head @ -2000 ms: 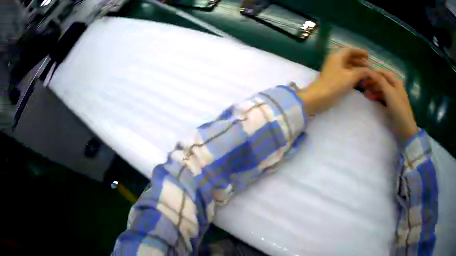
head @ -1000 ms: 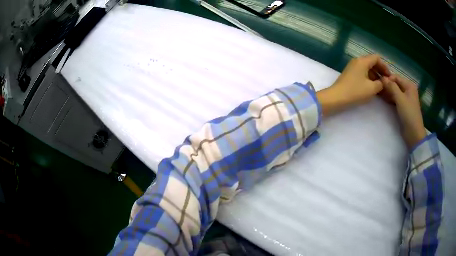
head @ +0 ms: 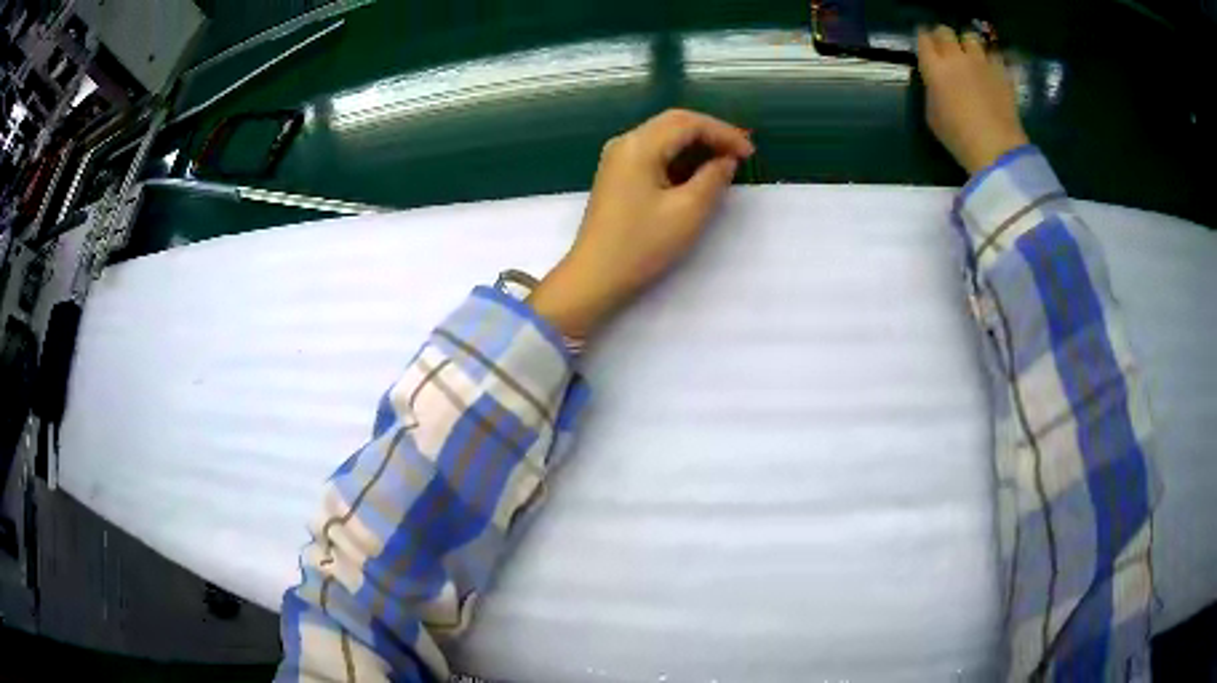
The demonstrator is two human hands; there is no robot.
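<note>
A black phone middle frame [head: 868, 51] lies on the green conveyor belt at the top right, partly cut off by the picture's upper edge. My right hand [head: 972, 96] is at its right end, fingers closed over that end and hiding part of it. My left hand [head: 661, 194] is over the far edge of the white foam sheet [head: 774, 440], left of the frame and apart from it. Its thumb and index finger are pinched together, with a tiny reddish piece at the tips, too small to make out.
The green conveyor belt [head: 534, 147] runs across beyond the foam sheet with bright reflections. Another black phone frame [head: 250, 143] lies on it at the left. A thin pale guide rail [head: 314, 203] lies near it. Grey equipment [head: 140, 47] stands at the far left.
My hands were together over the belt edge and are now apart. The right hand has reached out to a frame; the left has drawn away from it. The view has turned.
</note>
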